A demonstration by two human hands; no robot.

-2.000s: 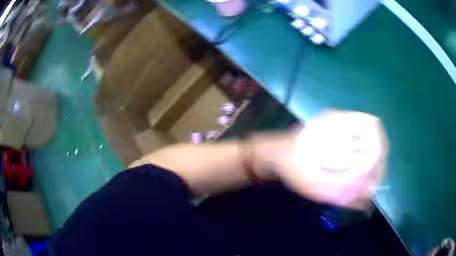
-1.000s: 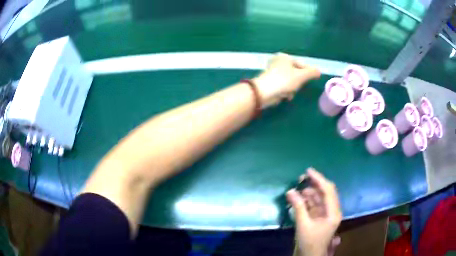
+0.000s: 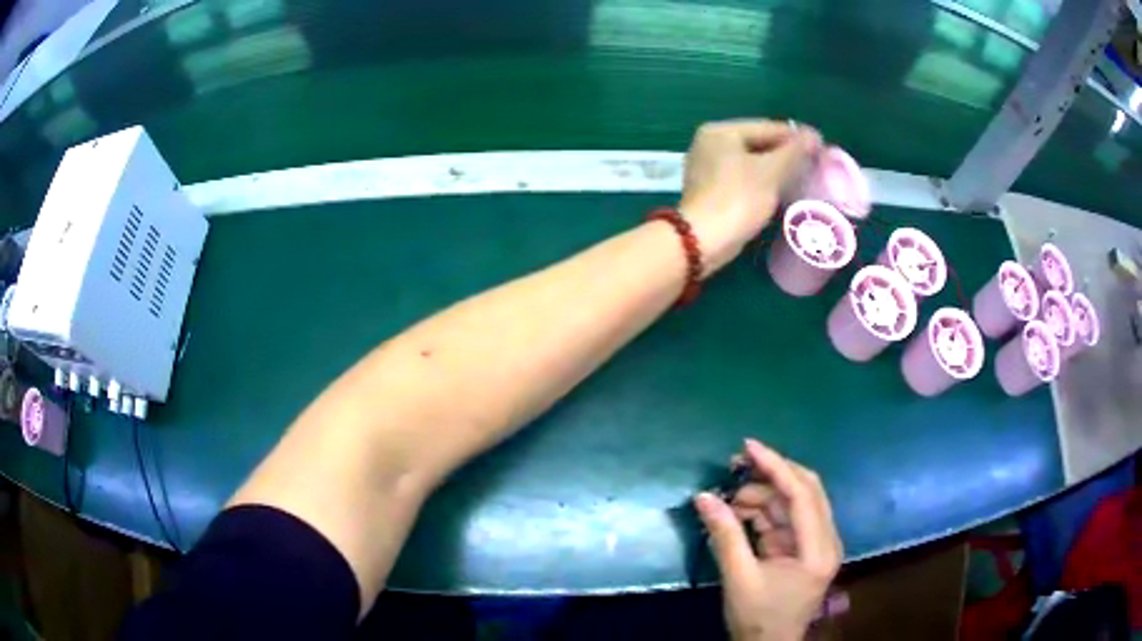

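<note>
Pale pink motor units (image 3: 812, 261) stand in a cluster on the green bench at the right. My left hand (image 3: 749, 169) reaches across to the back of the cluster and grips a blurred pink unit (image 3: 843, 182) at its near side, by the body or its lead; its fingertips are blurred. A small pale tip shows above the fingers. My right hand (image 3: 776, 538) is low near the front edge, palm up, with a small black test connector (image 3: 739, 476) between thumb and fingers. Thin dark red wires show between the units.
A white vented power box (image 3: 119, 269) stands at the left, with black cables over the front edge. One pink unit (image 3: 44, 422) is beside it. More units stand on the grey-white board (image 3: 1102, 388). A metal post (image 3: 1027, 107) rises at the back right.
My left hand has moved right onto the rearmost pink unit, which has shifted left and up out of its place. My right hand stays low with the connector. The view has shifted slightly.
</note>
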